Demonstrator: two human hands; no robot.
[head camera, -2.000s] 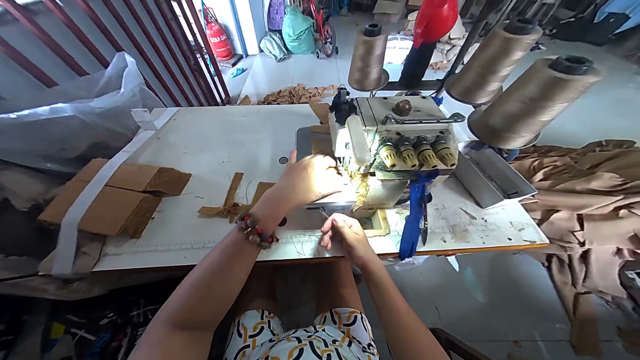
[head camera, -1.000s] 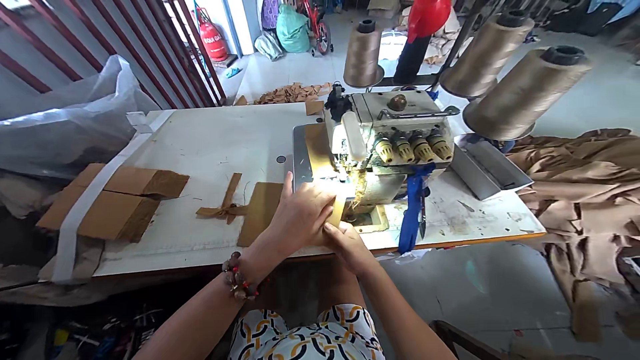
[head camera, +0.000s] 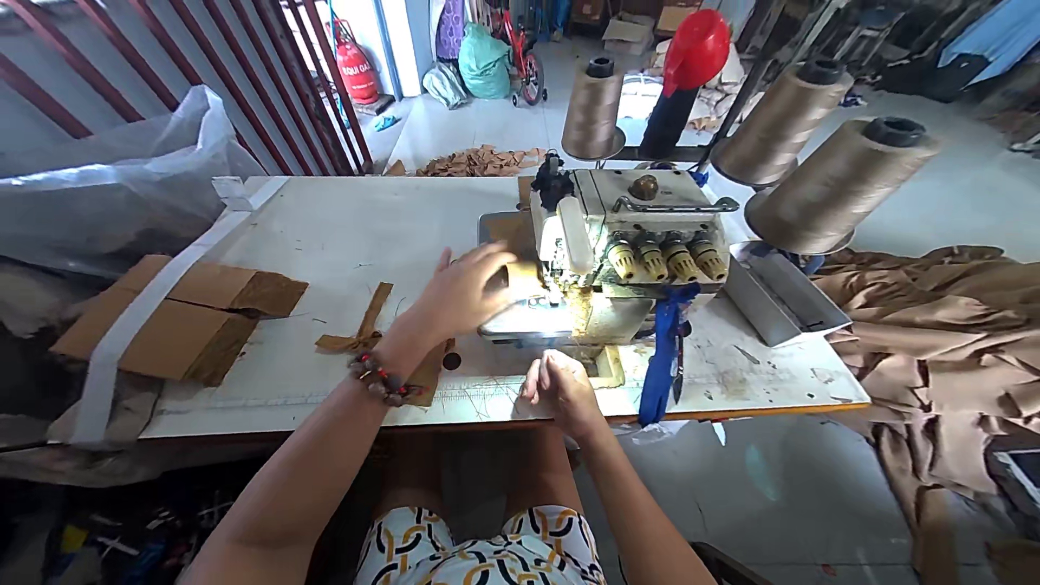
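An overlock sewing machine with a lit needle area stands on the white table. My left hand, blurred and with its fingers apart, is over the left side of the machine's plate, beside a brown fabric piece that lies behind it. Whether it touches the fabric I cannot tell. My right hand is curled at the table's front edge, below the machine plate; nothing shows in it. Another brown piece lies partly under my left wrist. Crossed brown strips lie to its left.
Stacked brown fabric pieces lie at the left under a white strap, near a plastic bag. Thread cones stand behind the machine. A grey metal tray and a blue cloth strip are at the right; brown fabric is heaped beyond.
One second ago both hands were close together at a brown piece in front of the needle area. Now they are apart, my left hand farther back and my right hand lower at the edge.
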